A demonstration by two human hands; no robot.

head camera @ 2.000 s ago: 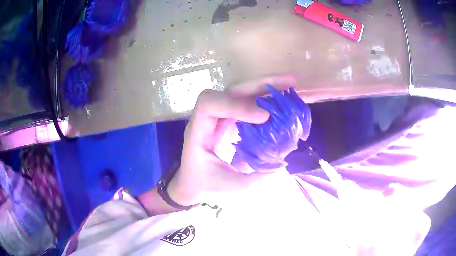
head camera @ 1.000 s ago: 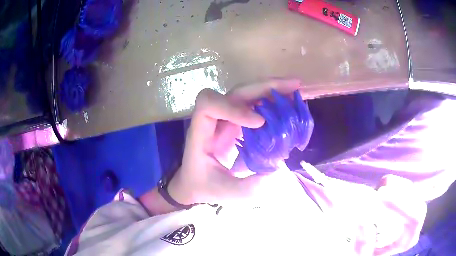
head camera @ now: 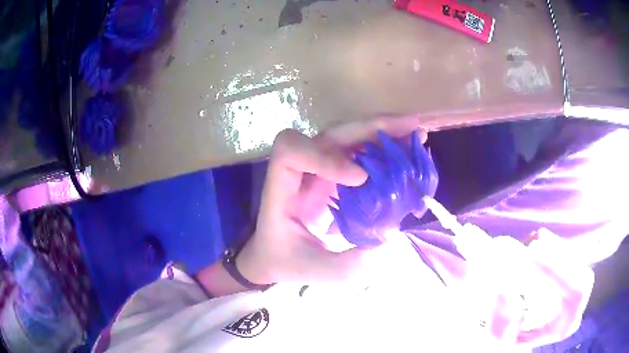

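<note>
A blue spiky hair piece (head camera: 386, 186) is held over my lap, just off the bench's front edge. My left hand (head camera: 303, 200) grips it from the left, thumb on its upper face and fingers behind it. A white bottle with a thin pointed nozzle (head camera: 443, 215) touches or nearly touches the hair piece's right edge. My right hand (head camera: 534, 303) is around the bottle at lower right, washed out by glare; its fingers are hard to make out.
The brown bench (head camera: 365, 62) has glare patches and marks. Several blue hair pieces (head camera: 103, 120) lie at its left. A red packet (head camera: 452, 18) lies at the back. A blue tray (head camera: 148, 227) with a dark round part is left of my lap. A person's sleeve (head camera: 34, 296) shows at lower left.
The nozzle has moved up to the hair piece's right edge. The hair piece has tilted slightly and shifted a little right and down. My left hand keeps its grip.
</note>
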